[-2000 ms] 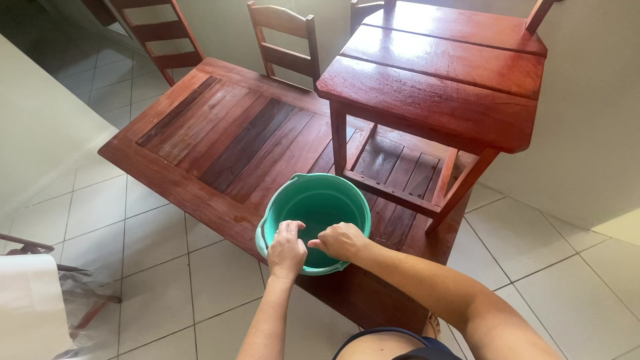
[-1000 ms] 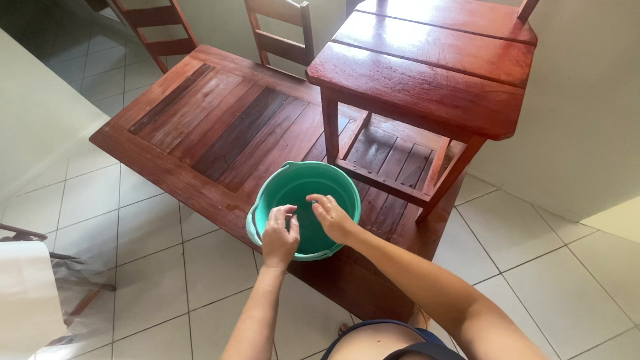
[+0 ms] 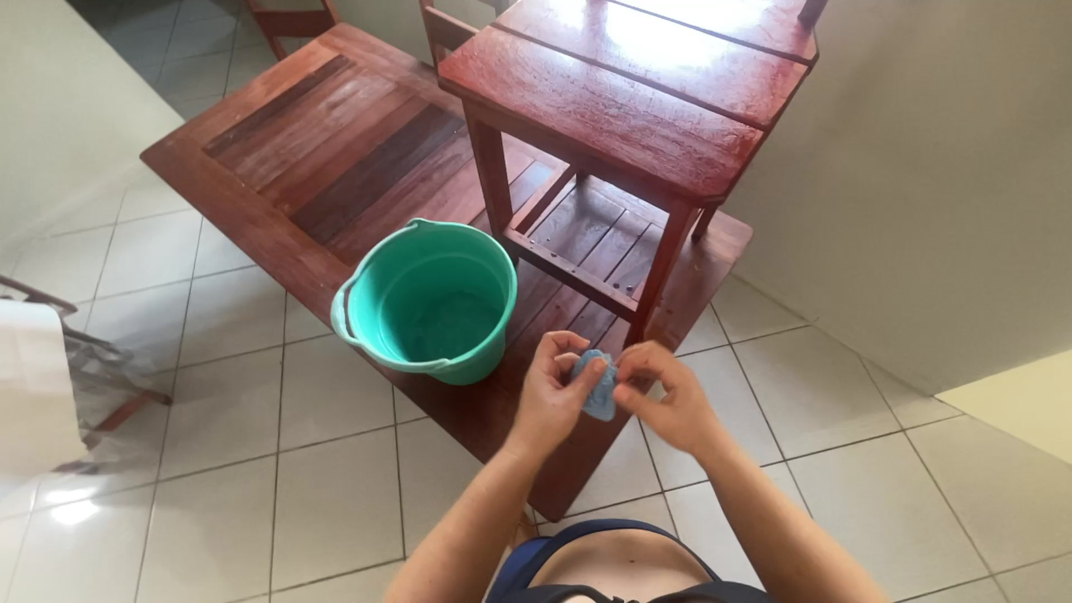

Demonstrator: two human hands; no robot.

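A small light-blue cloth [image 3: 598,394] is pinched between the thumb and fingers of my left hand [image 3: 554,392], over the near end of the wooden table [image 3: 536,435]. My right hand [image 3: 666,394] is at the cloth's right side, fingers bent close to it; whether they grip it cannot be told. Left of my hands, a green plastic bucket [image 3: 427,301] with its handle folded down along the rim stands on the table. What lies at its bottom is unclear. A reddish wooden chair [image 3: 620,92] stands upright on the table, beyond my hands.
Behind the table are more wooden chairs [image 3: 293,23]. A pale wall [image 3: 888,193] rises on the right. At the left edge, a white cloth-like cover [image 3: 33,385] lies over something with wooden legs. Light floor tiles [image 3: 335,469] surround the table.
My hands have moved from over the bucket to the right of it, above the table's near end. The blue cloth now shows between them; no earlier frame shows it.
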